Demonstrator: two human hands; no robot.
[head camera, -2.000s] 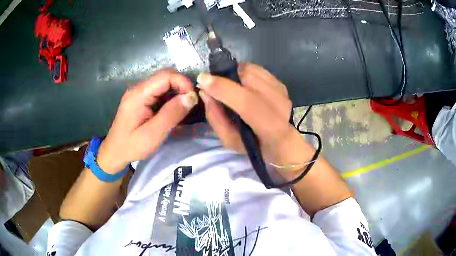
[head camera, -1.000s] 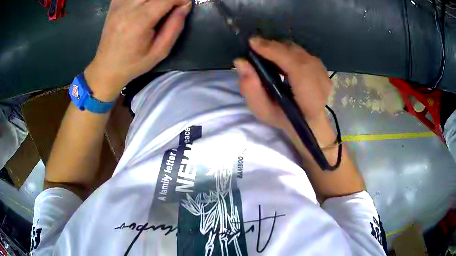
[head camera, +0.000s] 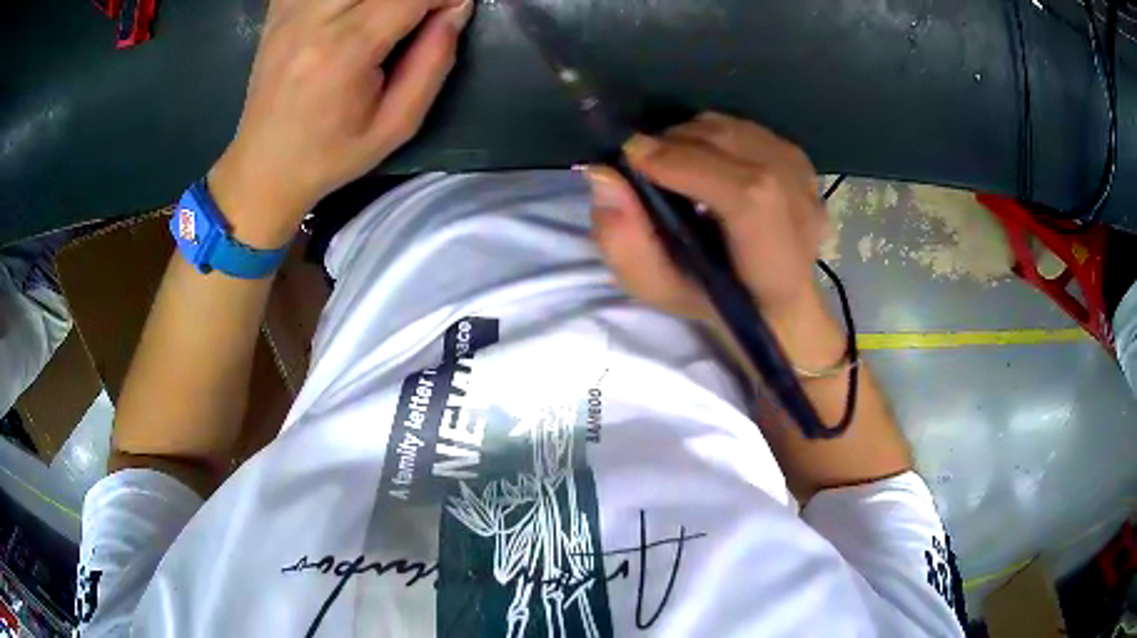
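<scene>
My right hand holds the black soldering iron like a pen, its tip pointing up and left to the top edge of the head view. The tip end is blurred. My left hand is at the upper left, with thumb and index finger close together at the top edge; what they may pinch is cut off or too small to tell. Part of a red housing shows at the top left edge.
The dark mat spans the top. Black cables loop at the right edge. A red stool stands below right, beside yellow-lined floor. A cardboard box is below left. The iron's cord loops past my right wrist.
The view has shifted down, so the boards seen earlier are out of the picture. My hands have moved apart, and the iron has swung to point up and left.
</scene>
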